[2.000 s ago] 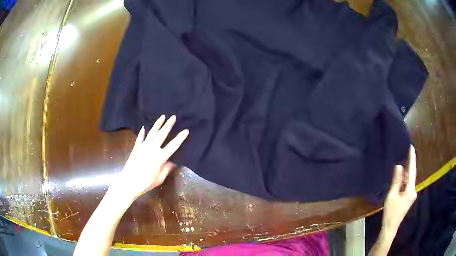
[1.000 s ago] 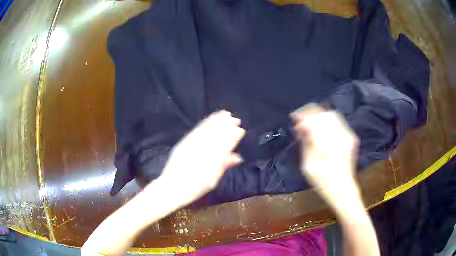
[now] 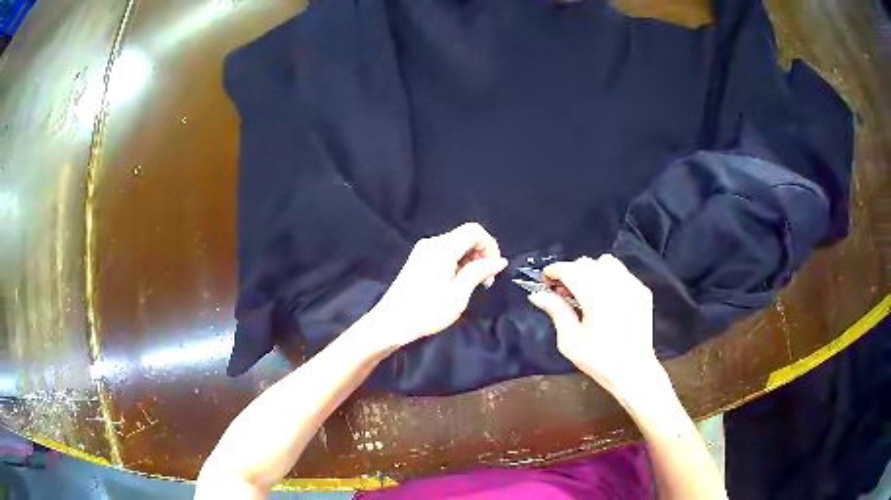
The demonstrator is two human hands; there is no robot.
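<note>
A dark navy garment (image 3: pixel 528 127) lies spread in front of me, with smoother, shinier cloth in round folds at its right side. A small label with white marks shows between my hands, partly hidden. My left hand (image 3: pixel 451 278) is at the garment's near part, thumb and fingertips pinched together; what is between them is too fine to tell. My right hand (image 3: pixel 601 312) holds small metal thread snips (image 3: pixel 530 284), their pointed blades facing left just below the label, close to my left fingertips.
The glossy brown table (image 3: pixel 166 254) has a yellowish joint line at the left and yellow edging (image 3: pixel 830 352) at the near side. Dark cloth (image 3: pixel 811 439) hangs or lies below the edge at the lower right. Magenta cloth (image 3: pixel 528 480) shows at the bottom.
The garment's near edge has been turned up, exposing the label and shiny folds. Both hands have come from the outer edges to the middle, and the snips now show in my right hand.
</note>
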